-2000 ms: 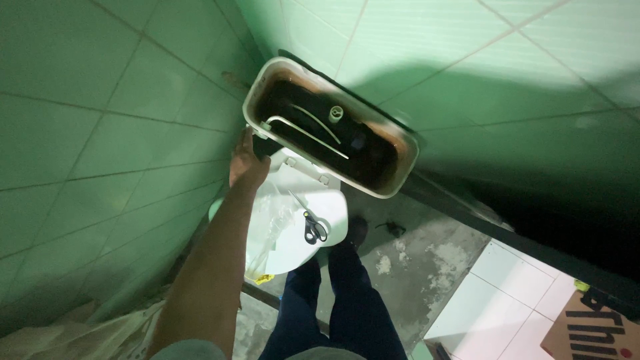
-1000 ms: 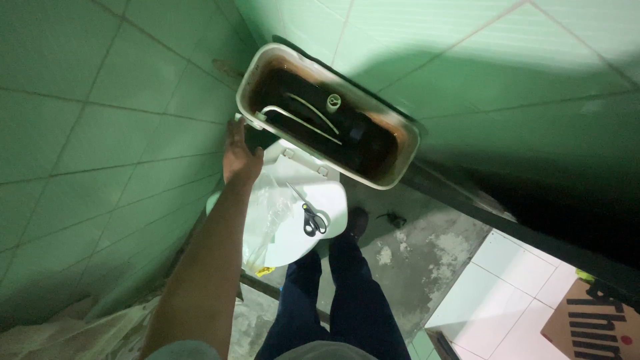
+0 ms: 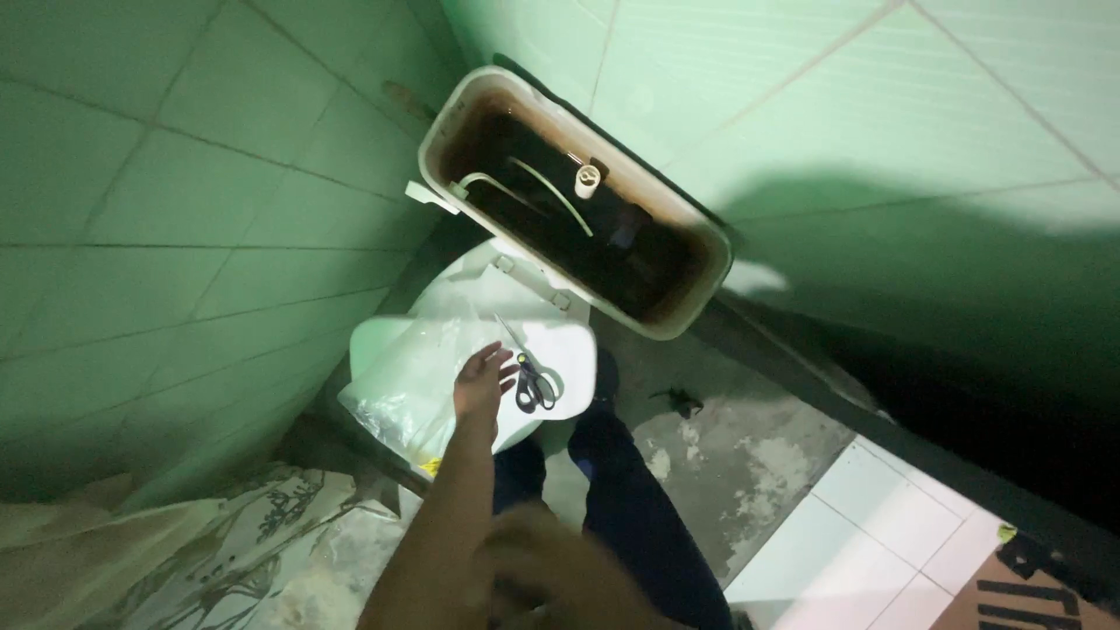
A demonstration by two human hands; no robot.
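My left hand (image 3: 483, 378), fingers apart and holding nothing, is over the toilet lid just left of black-handled scissors (image 3: 534, 385). Those scissors lie on the white tank lid (image 3: 573, 350), which rests across the closed toilet seat cover (image 3: 472, 271), beside a clear plastic bag (image 3: 394, 411). My right hand (image 3: 542, 560) is a blur low in the view, near my body; its fingers cannot be made out. Beyond stands the uncovered toilet tank (image 3: 722, 254), rust-stained inside, with dark water, a thin pale tube (image 3: 556, 197) and a white overflow pipe (image 3: 587, 181). A white flush lever (image 3: 430, 197) sticks out at its left corner.
Green tiled walls (image 3: 289, 201) meet behind the tank. Patterned sheeting (image 3: 280, 516) is heaped at lower left. A dark ledge (image 3: 814, 385) runs along the right, above white floor tiles (image 3: 866, 516) and a cardboard box (image 3: 1024, 595). A small dark object (image 3: 682, 402) lies on the concrete floor.
My left hand has left the tank's flush lever corner and come back toward the scissors. My right hand has come into view at the bottom.
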